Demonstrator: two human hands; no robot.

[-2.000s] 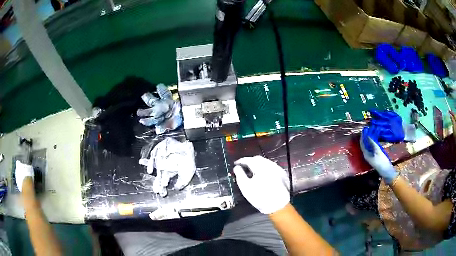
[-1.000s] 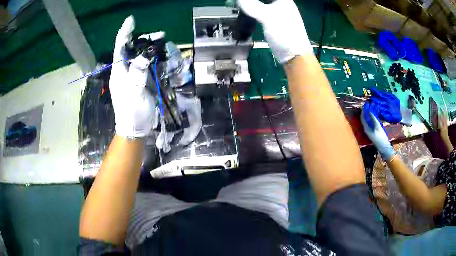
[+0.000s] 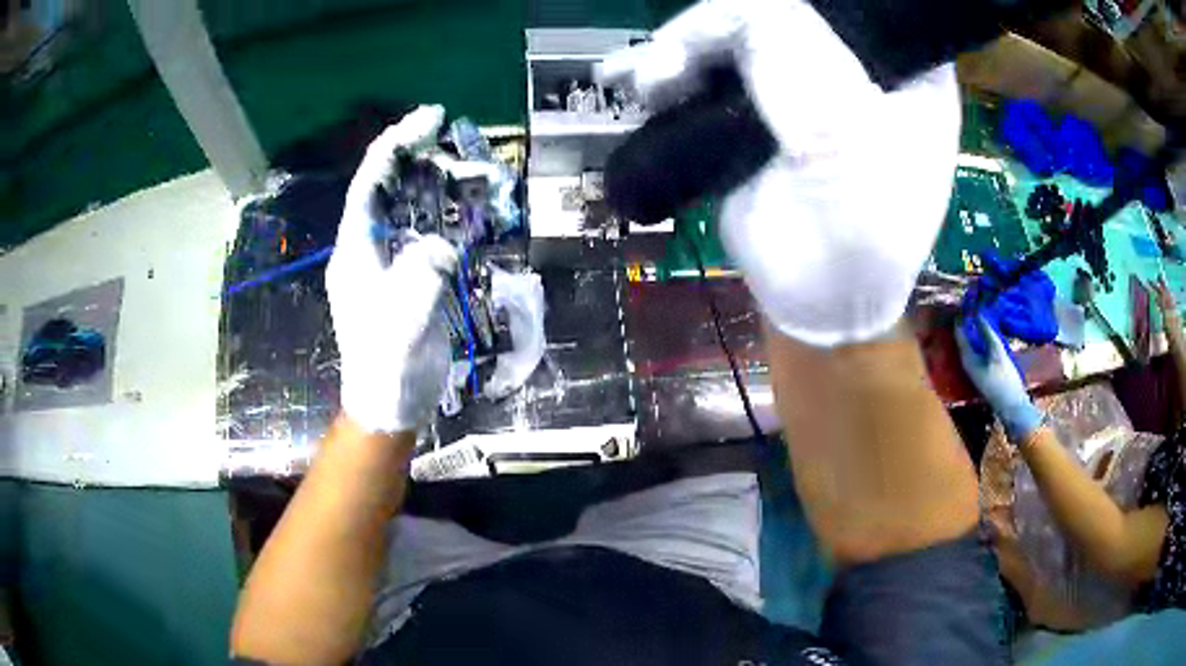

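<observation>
My white-gloved left hand (image 3: 390, 286) holds a profile assembly (image 3: 419, 202) upright, its black end piece up between thumb and fingers. Silver bars and a blue strip (image 3: 466, 312) run down from it, and a thin blue line sticks out to the left. My white-gloved right hand (image 3: 845, 182) is wrapped around the black electric screwdriver (image 3: 689, 146), whose thick body points left over the front of the grey screw feeder (image 3: 553, 143). The screwdriver's tip and any screw cannot be made out.
Spare gloves (image 3: 520, 332) lie behind the held assembly. A white board (image 3: 156, 332) with a dark picture is at left. At right, a neighbour's gloved hand (image 3: 999, 377) touches a blue bundle (image 3: 1021, 306). Black parts (image 3: 1047, 206) lie on light-green matting. A cable crosses the bench.
My left hand first came from the white board with the assembly, then moved slightly right and down. My right hand took hold of the screwdriver and brought it closer, away from the feeder's top.
</observation>
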